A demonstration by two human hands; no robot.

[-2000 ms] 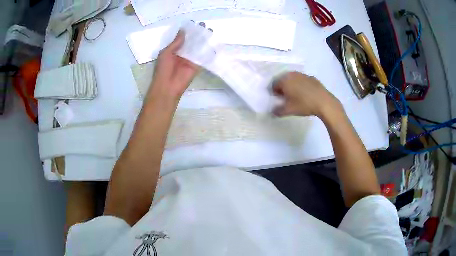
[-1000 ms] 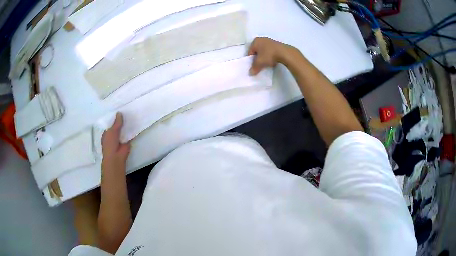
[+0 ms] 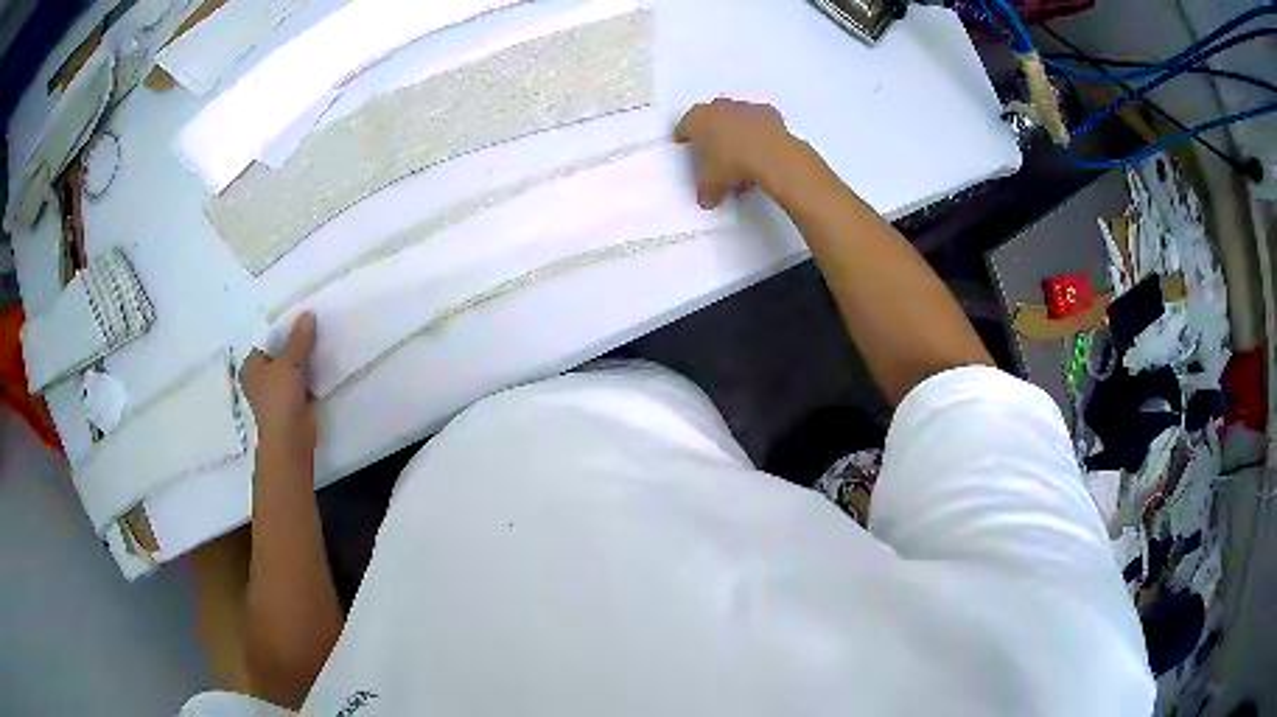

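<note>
A white curved interlining strip (image 3: 518,252) lies over a beige fabric band; thin beige edges (image 3: 462,308) show along both long sides. My left hand (image 3: 284,376) is at the strip's left end, thumb on top. My right hand (image 3: 735,147) is at its right end, fingers bent down onto it and partly hiding that end. Beyond it lies a bare beige streaky band (image 3: 448,133). Farther back are white interlining strips (image 3: 336,70), one corner overlapping the beige band.
At the left lie a folded off-white stack (image 3: 91,315), flat fused bands (image 3: 161,434), a white round piece (image 3: 102,399) and a thin ring (image 3: 101,165). The iron (image 3: 861,14) is cut off at the top edge. Blue hoses (image 3: 1120,154) run at the right, above floor scraps.
The white strip has gone from being held twisted in the air to lying flat over the near beige band. Both hands moved to its ends, and the view has turned and shifted.
</note>
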